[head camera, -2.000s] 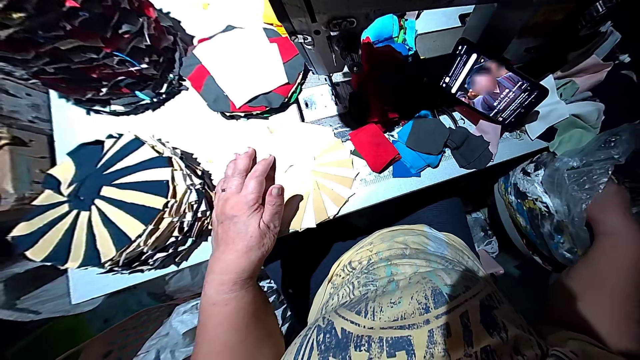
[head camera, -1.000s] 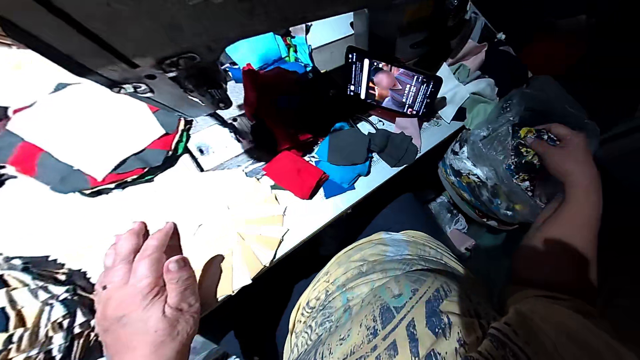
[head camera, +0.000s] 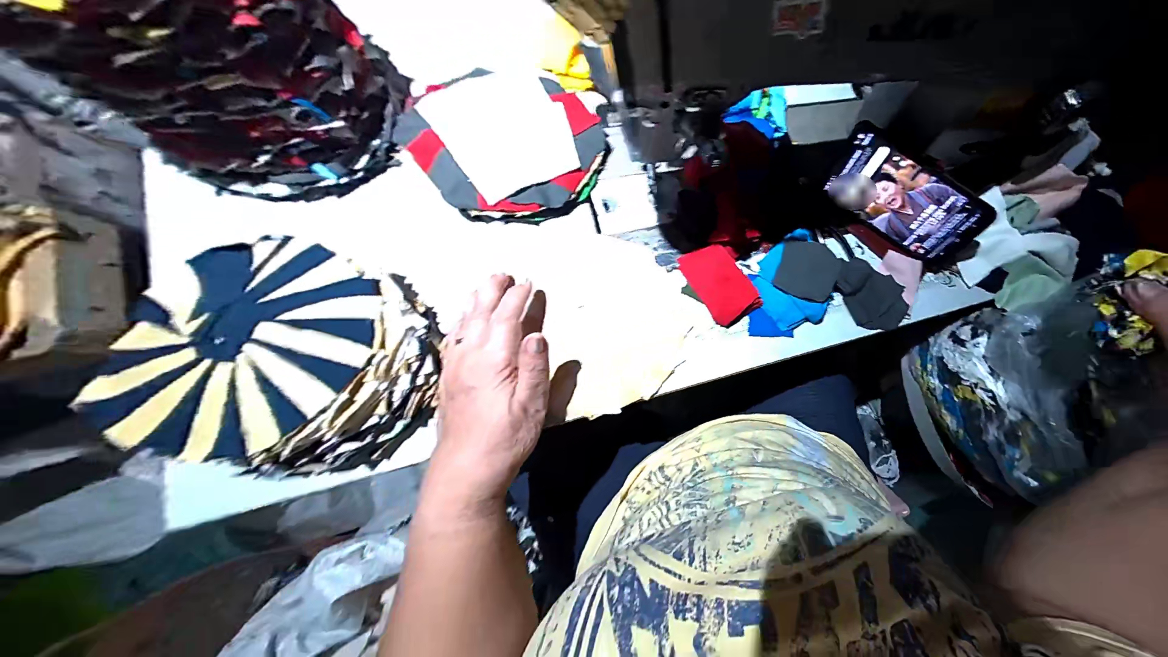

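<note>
My left hand point(head camera: 493, 383) lies flat, fingers extended, at the left edge of a pale cream fabric round point(head camera: 620, 338) on the white table. Left of it sits a stack of navy and cream striped fabric rounds point(head camera: 228, 347). My right hand point(head camera: 1145, 306), partly cut off at the right edge, is at yellow, black and white fabric pieces point(head camera: 1122, 315) at a plastic-wrapped bundle point(head camera: 1004, 392). Red point(head camera: 719, 285), blue and dark grey fabric pieces point(head camera: 808, 270) lie right of the cream round. A red and grey round with a white piece point(head camera: 511, 137) lies farther back.
A sewing machine point(head camera: 652, 128) stands at the back. A lit phone point(head camera: 912, 196) leans behind the fabric pieces. A tall dark pile of fabric rounds point(head camera: 265, 100) fills the back left. The table's front edge point(head camera: 730, 374) runs before my lap, with plastic bags point(head camera: 328, 593) below left.
The view has swung back left since one second ago. My right hand, inside or against the clear plastic then, now is at the frame's right edge with patterned fabric pieces.
</note>
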